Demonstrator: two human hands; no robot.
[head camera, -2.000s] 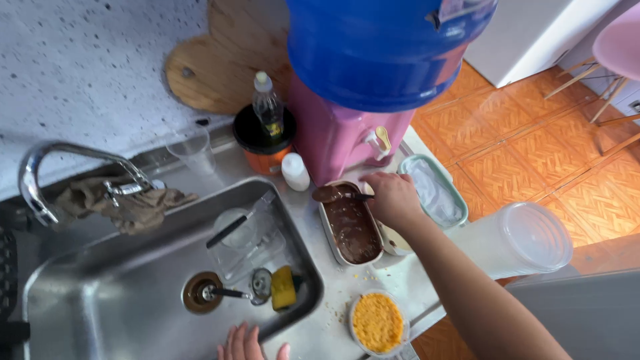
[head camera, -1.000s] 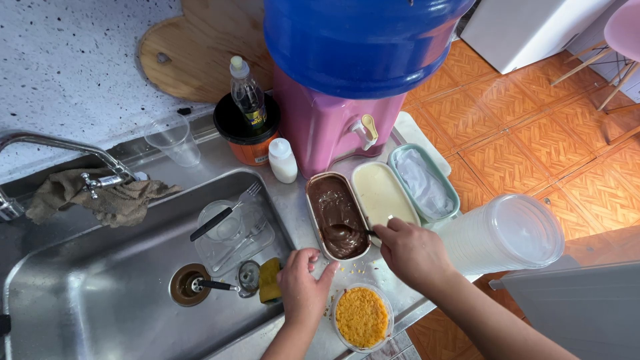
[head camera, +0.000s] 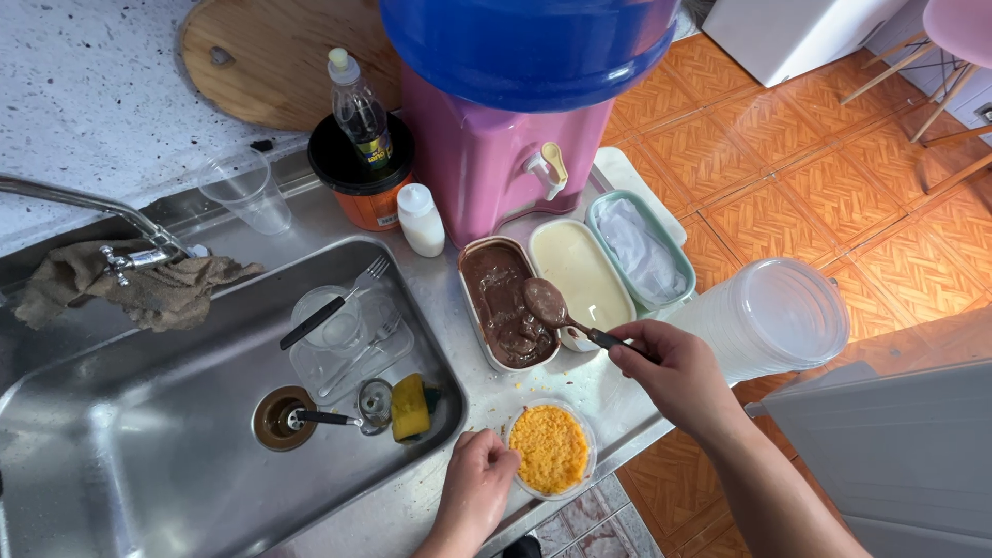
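My right hand (head camera: 670,368) grips the dark handle of a metal spoon (head camera: 545,302), whose bowl, coated in brown cream, is over the right side of a rectangular tub of chocolate cream (head camera: 496,291). Beside that tub stands a tub of pale cream (head camera: 577,267), then a green tub with a white plastic bag (head camera: 639,248). My left hand (head camera: 478,473), fingers curled, is at the left rim of a round clear plastic container of orange-yellow crumbs (head camera: 550,449); whether it pinches the rim I cannot tell.
Left is a steel sink (head camera: 178,465) with a fork, plastic containers, a strainer and a yellow sponge (head camera: 409,408). A white squeeze bottle (head camera: 421,221) and a pink water dispenser (head camera: 496,147) stand behind the tubs. Stacked clear containers (head camera: 775,318) lie at the right edge.
The spoon, low in the chocolate cream one second ago, has risen with cream on it. My left hand, at the sink's edge two seconds ago, is now beside the crumb container.
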